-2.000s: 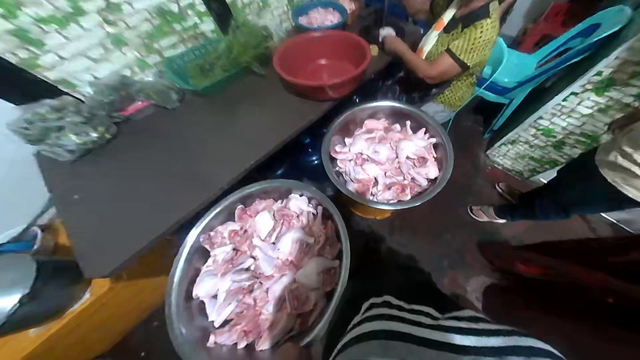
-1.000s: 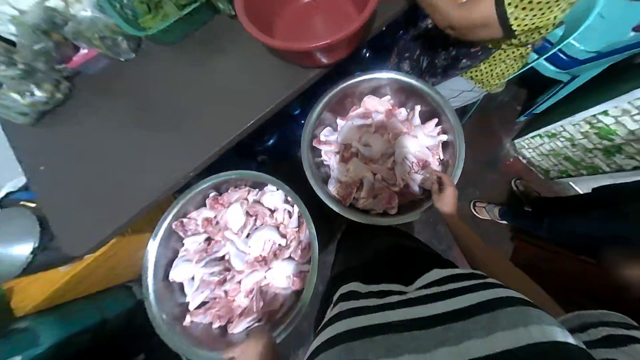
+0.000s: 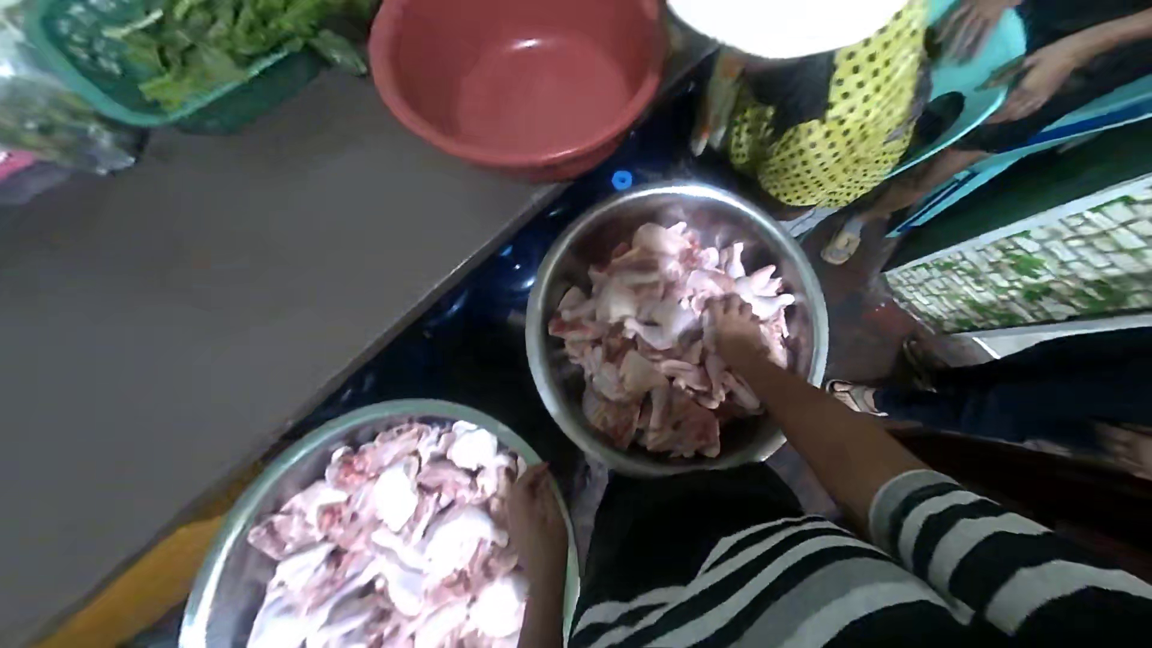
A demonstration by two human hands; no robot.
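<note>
Raw chicken pieces fill much of a round steel basin at the centre. My right hand lies on those pieces at their right side; whether its fingers grip one cannot be told. At the lower left, a larger steel basin is heaped with more raw chicken pieces. My left hand is at the right inner side of this basin, touching or beside the chicken, its fingers partly hidden.
A dark table spans the left, bearing a red plastic basin, a green basket of leafy greens and plastic bags. People in a yellow dotted garment and dark trousers are at the right, near turquoise chairs.
My right hand has moved from the right rim of the centre basin onto the chicken. My left hand has come from the lower basin's bottom edge to its right side. A white round thing shows at the top.
</note>
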